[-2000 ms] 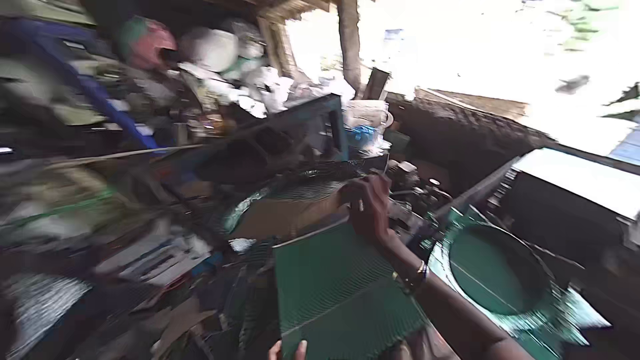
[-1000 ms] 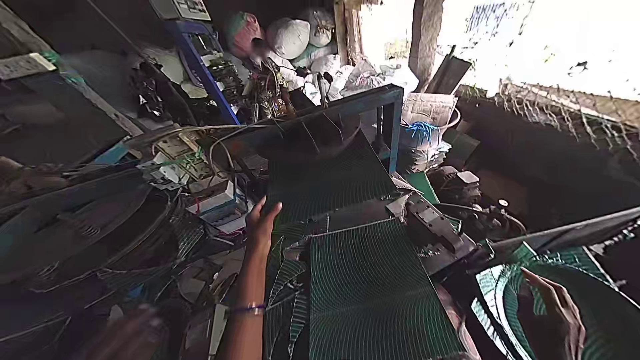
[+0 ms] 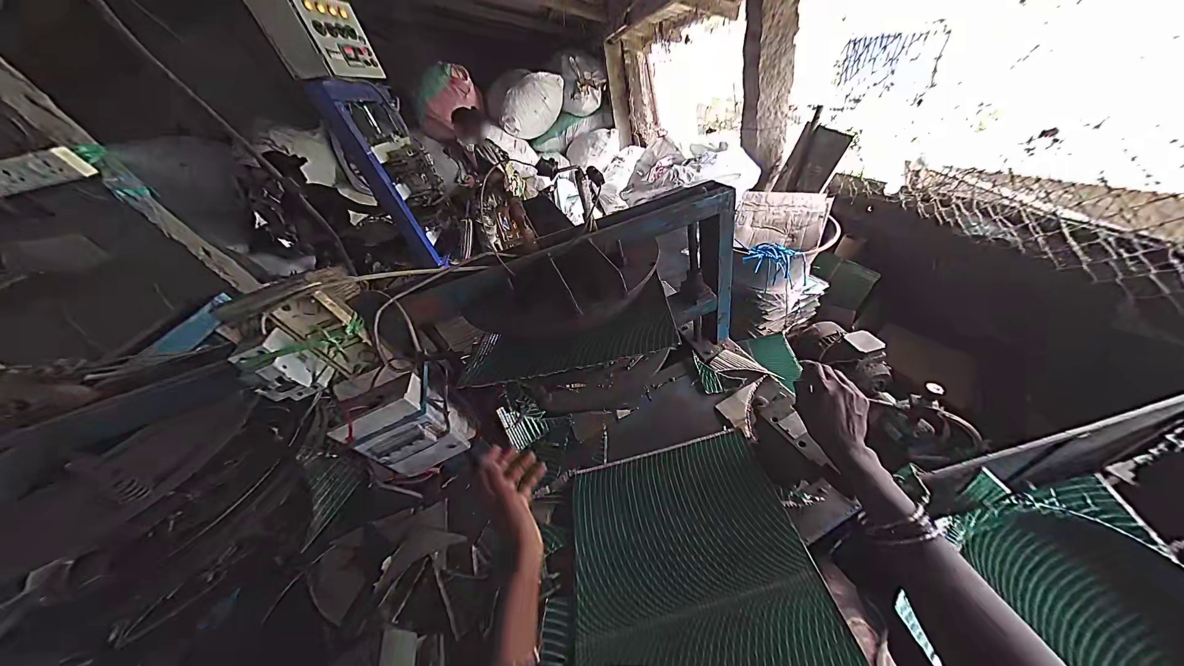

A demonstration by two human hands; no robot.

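Observation:
My left hand (image 3: 511, 474) is raised with its fingers apart and holds nothing, left of a green ribbed sheet (image 3: 684, 546) in the foreground. My right hand (image 3: 835, 412) is at the right side of the machine, by a small green piece (image 3: 772, 359); its fingers are curled, and whether it grips a lever or another part is unclear. Another green ribbed sheet (image 3: 592, 353) lies under the round dark plate (image 3: 573, 287) of a blue metal press frame (image 3: 724, 268). More green ribbed material (image 3: 1064, 564), with curved cut edges, is at the lower right.
A control box (image 3: 338, 42) with lamps stands at the upper left on a blue frame. White electrical boxes (image 3: 402, 421) with wires are left of the press. Scraps (image 3: 416, 564) cover the lower left. Stuffed sacks (image 3: 527, 102) are piled behind. A bucket (image 3: 823, 236) stands back right.
My right hand has moved from the green material at the lower right to the right side of the machine. My left hand has drawn back from the sheet at the press, which now lies under the round plate.

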